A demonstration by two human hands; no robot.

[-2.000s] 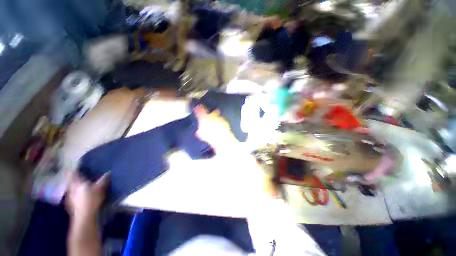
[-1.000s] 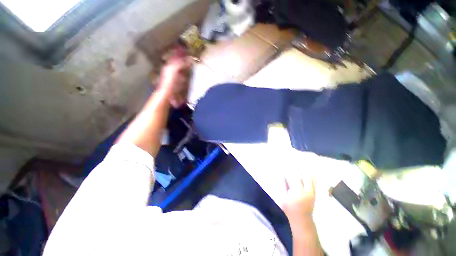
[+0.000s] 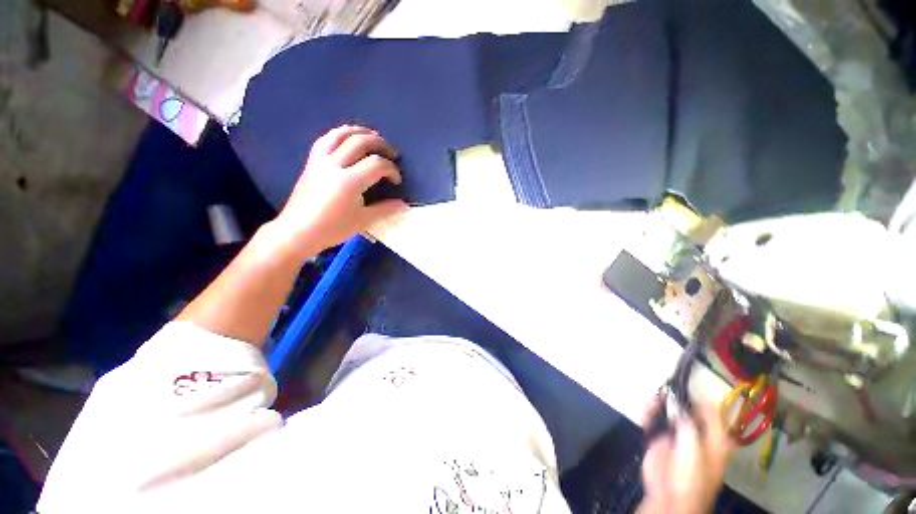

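Observation:
Dark navy fabric panels point(image 3: 593, 131) lie across the white table, with a rounded end at left and stepped edges showing as pale lines near the middle. My left hand point(image 3: 347, 186) is at the near edge of the rounded part, fingers curled over the cloth and pinching its edge. My right hand point(image 3: 688, 457), slightly blurred at the lower right, has its fingers around black-handled scissors point(image 3: 685, 376) beside the machine. The scissors' blades are hard to make out against the machine parts.
The sewing machine head point(image 3: 819, 261) is at right. Red and yellow scissor handles point(image 3: 751, 410) lie just beyond my right hand. A green-yellow tool point(image 3: 768, 449) is beside them. A blue crate rim point(image 3: 316, 306) shows below the table edge point(image 3: 502, 319). A pink printed strip point(image 3: 166, 100) is at upper left.
My left hand has come from beyond the panel's left end onto its near edge. My right hand has moved right from the white table to the black scissors. The view has shifted.

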